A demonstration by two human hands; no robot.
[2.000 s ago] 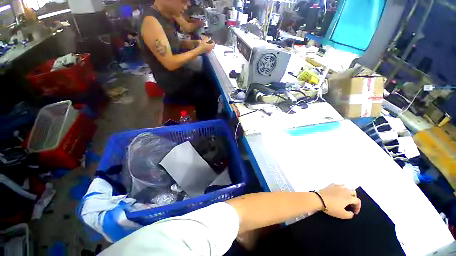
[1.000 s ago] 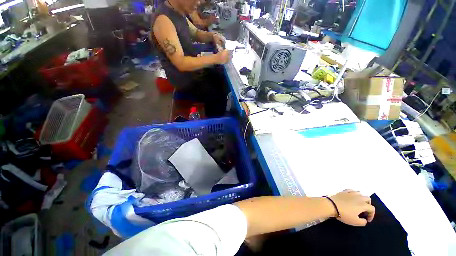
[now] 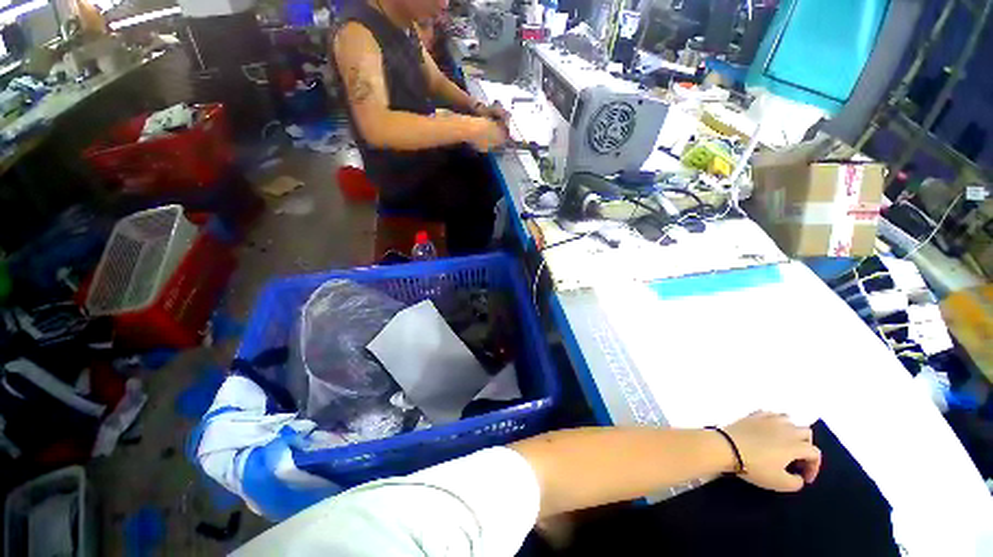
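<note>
My left hand (image 3: 775,452), with a dark band at the wrist, rests on a black fabric panel (image 3: 838,495) at the lower right. Its fingers are curled downward; whether they pinch the cloth is hidden. The panel lies over the white table (image 3: 740,348) and its ruler-marked front strip, and runs out of the picture at the bottom. My right hand is out of the picture.
A blue crate (image 3: 403,446) with clear plastic and pale pieces stands left of the table. A taped cardboard box (image 3: 822,207) and a machine housing with a fan (image 3: 615,131) are farther back. Another person sits beyond the crate. Red crates (image 3: 163,294) are on the floor.
The view has shifted slightly left since the earliest frame, so things appear farther right. My left hand stays on the black panel. The other person's hands have moved.
</note>
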